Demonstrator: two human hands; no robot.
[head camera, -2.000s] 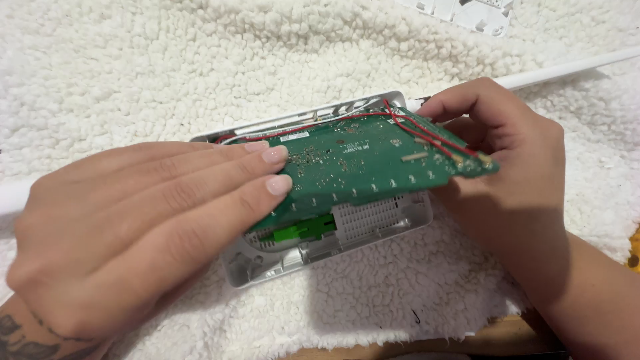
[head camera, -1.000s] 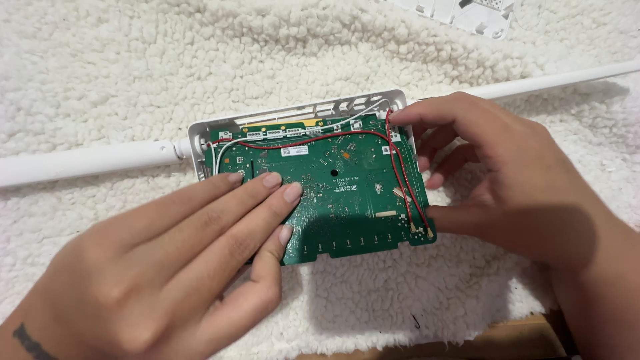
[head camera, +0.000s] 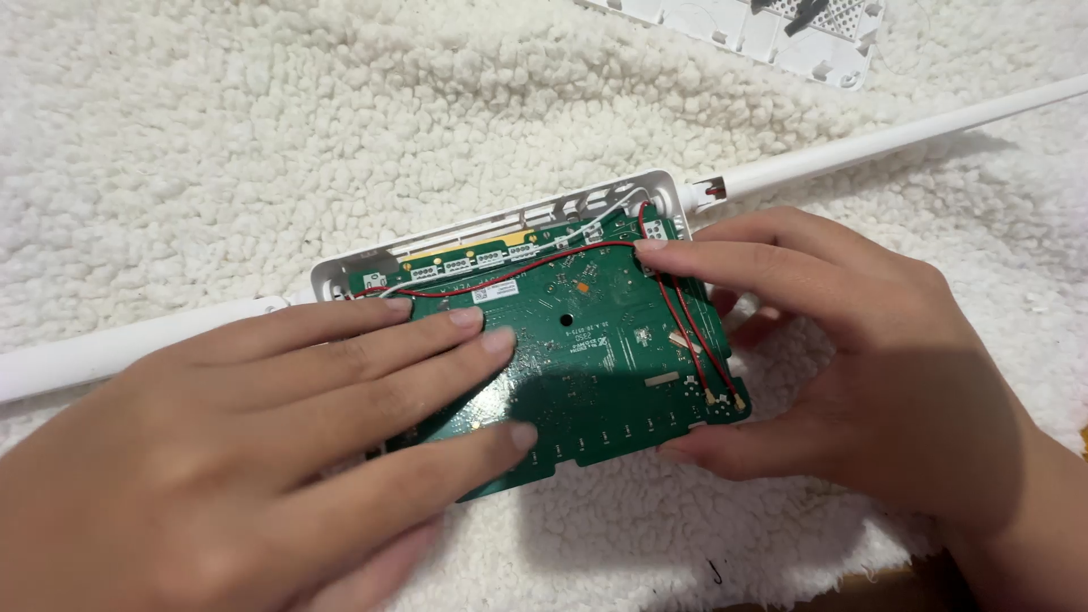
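Observation:
A green circuit board (head camera: 586, 357) lies over a white plastic router housing (head camera: 493, 223), its near edge covering the housing's lower part. Red antenna wires (head camera: 544, 259) and a white wire (head camera: 595, 223) run across its top, and two red leads end at gold connectors near the lower right corner. My left hand (head camera: 314, 408) rests with its fingertips on the board's left part; its thumb is mostly hidden. My right hand (head camera: 833, 340) holds the board's right side, index finger on the red wire at the upper right, thumb at the lower edge.
White antennas stick out left (head camera: 144, 340) and right (head camera: 901, 144) of the housing. A white plastic cover (head camera: 748, 38) with dark pieces on it lies at the top right. Fluffy white fabric (head camera: 255, 136) lies beneath everything, and a small dark curved bit (head camera: 716, 571) is near the bottom.
Two seconds ago the board was tilted up, showing a green part and a vented white area beneath it; now it lies flatter and hides them. My right index finger has come onto the red wire.

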